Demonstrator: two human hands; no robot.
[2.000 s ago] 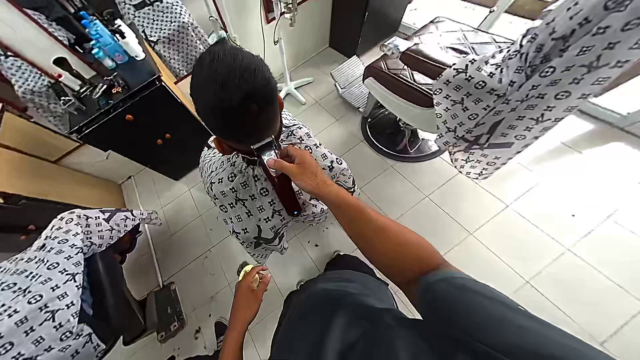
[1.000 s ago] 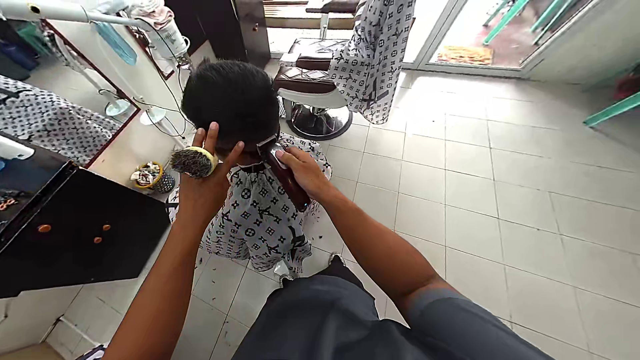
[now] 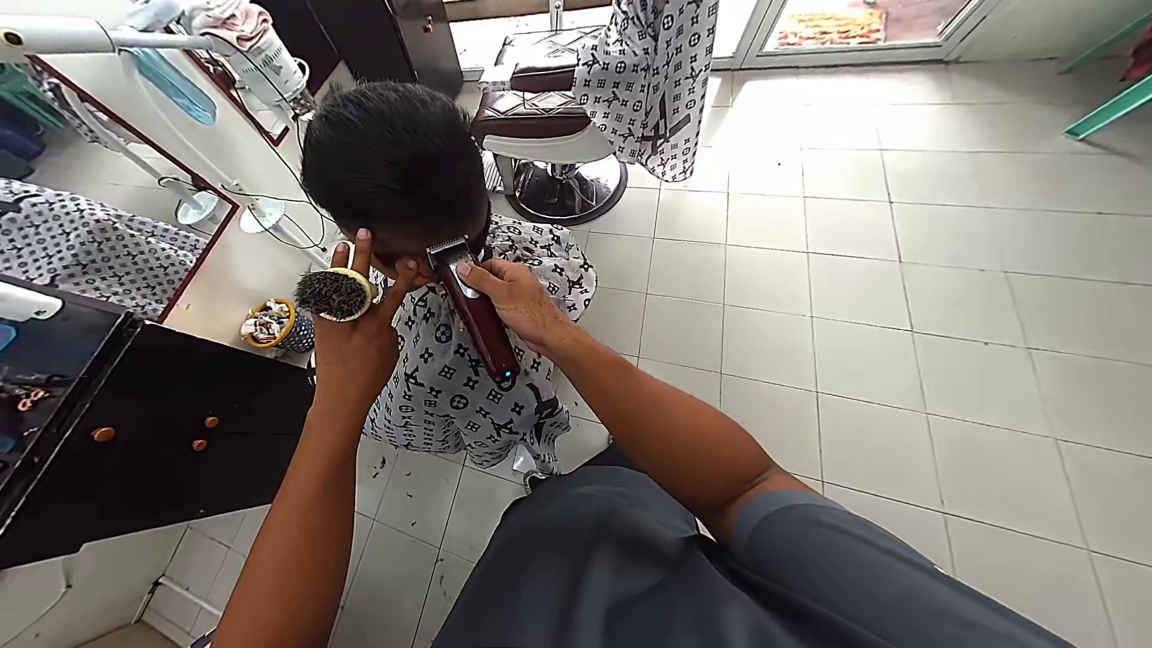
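A seated person's head with short dark hair [image 3: 391, 153] faces away from me, above a black-and-white patterned barber cape [image 3: 459, 396]. My right hand [image 3: 522, 301] grips a dark red hair clipper [image 3: 481, 324], whose metal blade lies against the lower back of the head; a small blue light shows at its lower end. My left hand [image 3: 355, 342] holds a round bristle brush [image 3: 333, 294] with a pale yellow rim between its fingers. Fingertips of that hand touch the lower back of the head, left of the clipper blade.
A black cabinet [image 3: 162, 432] with round knobs stands at the left, below a framed mirror [image 3: 99, 216]. A small basket [image 3: 281, 326] sits behind my left hand. Beyond the person is a barber chair [image 3: 540, 117] with a patterned cape [image 3: 648, 90] hanging beside it. Cut hair lies on the tiles.
My left hand with the brush has risen from low beside my legs to the back of the person's head. The clipper has stayed at the head. The view has turned to the right.
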